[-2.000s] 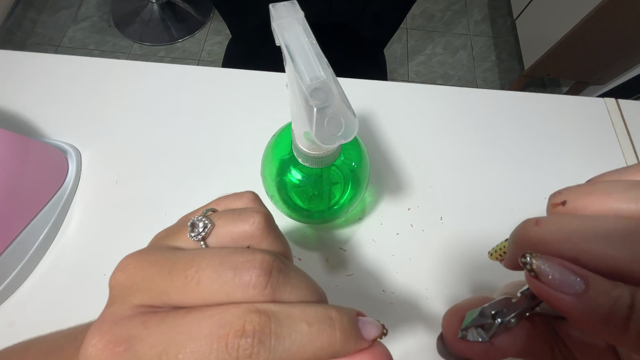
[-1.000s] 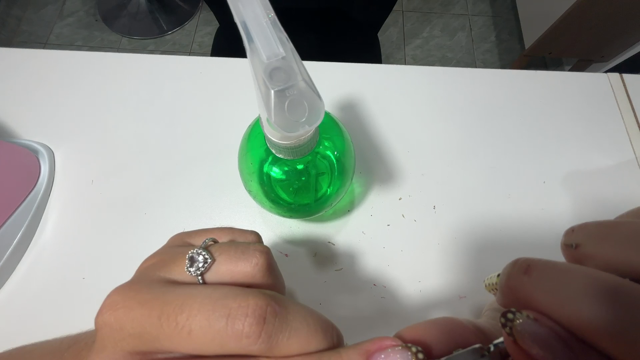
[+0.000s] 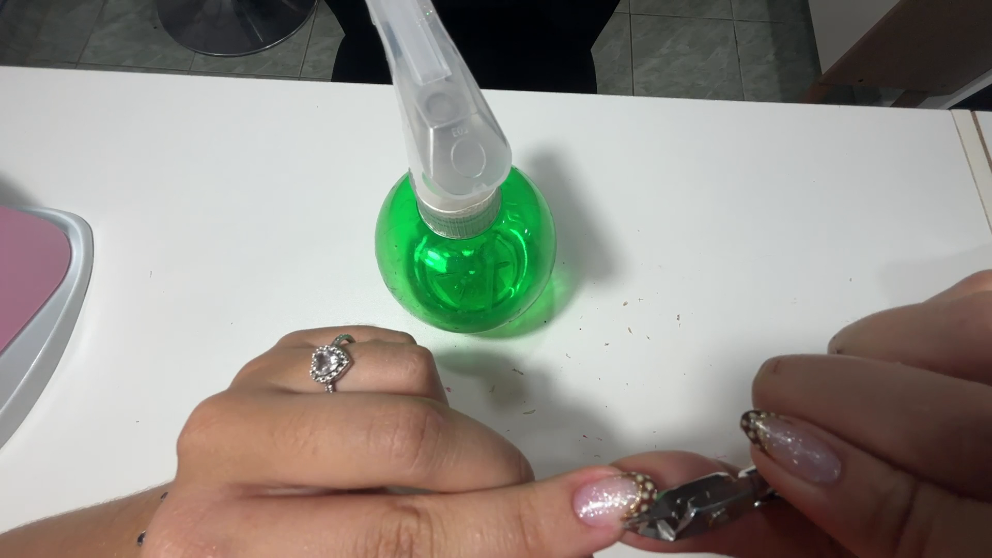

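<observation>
My left hand (image 3: 364,457), with a heart-shaped stone ring (image 3: 330,363), lies with fingers curled and thumb pointing right. Its thumbnail (image 3: 612,498) is glittery with a dotted tip. My right hand (image 3: 868,449), at the lower right, is closed on metal cuticle nippers (image 3: 690,508); their jaws are at the tip of the left thumb, and their handles are mostly hidden by the fingers. A fingertip lies behind the left thumb and the nippers. Whether the left hand grips anything is hidden. Beyond the hands stands a round spray bottle (image 3: 465,263) of green liquid with a clear trigger head.
The white table (image 3: 736,194) carries small dark and reddish scraps right of the bottle. A pink and silver device (image 3: 39,287) sits at the left edge. Past the table's far edge are a person's dark clothing (image 3: 473,46), a round chair base (image 3: 236,23) and floor tiles.
My left thumb and the nippers have come together; two seconds ago there was a gap between them. The nippers stay in my right hand.
</observation>
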